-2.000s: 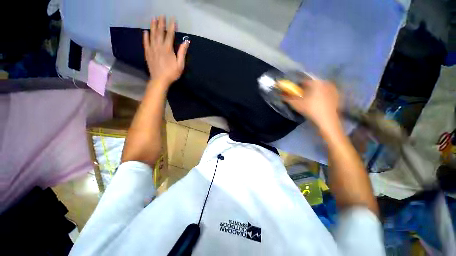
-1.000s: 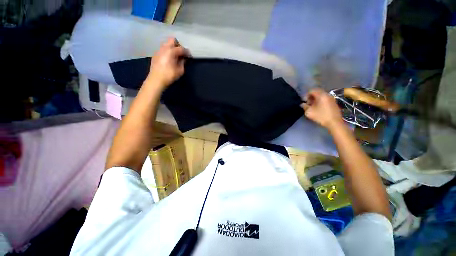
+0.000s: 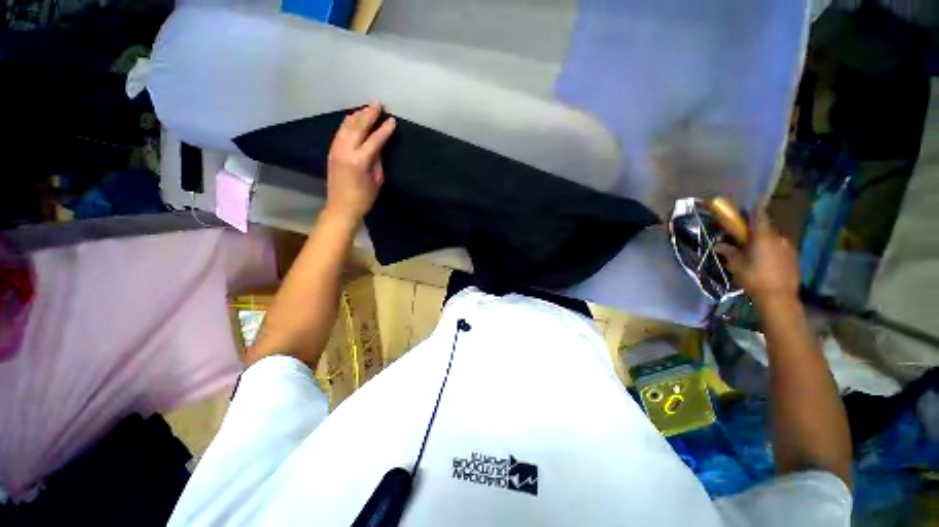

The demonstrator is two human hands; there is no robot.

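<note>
A black garment piece (image 3: 463,196) lies along the front edge of the pale grey-white sleeve board (image 3: 412,88), its lower part hanging over the edge towards me. My left hand (image 3: 360,154) is on the upper edge of the cloth at its left part, fingertips together at the edge; whether it pinches the cloth is hard to tell. My right hand (image 3: 764,257) is at the orange-tan handle of the silver steam iron (image 3: 705,247), right of the cloth's pointed end. The iron is tilted and apart from the cloth.
A lavender-blue cloth (image 3: 674,77) lies at the right of the table. A blue block (image 3: 319,10) is at the back. A pink tag (image 3: 234,200) hangs at the left front edge. A pink cloth (image 3: 124,340) drapes at left. A carton (image 3: 355,335) and a yellow-green can (image 3: 676,401) are below.
My right hand has let go of the cloth's right end and moved right to the iron's handle. The cloth's upper edge now lies lower and straighter. My left hand has shifted slightly right and down.
</note>
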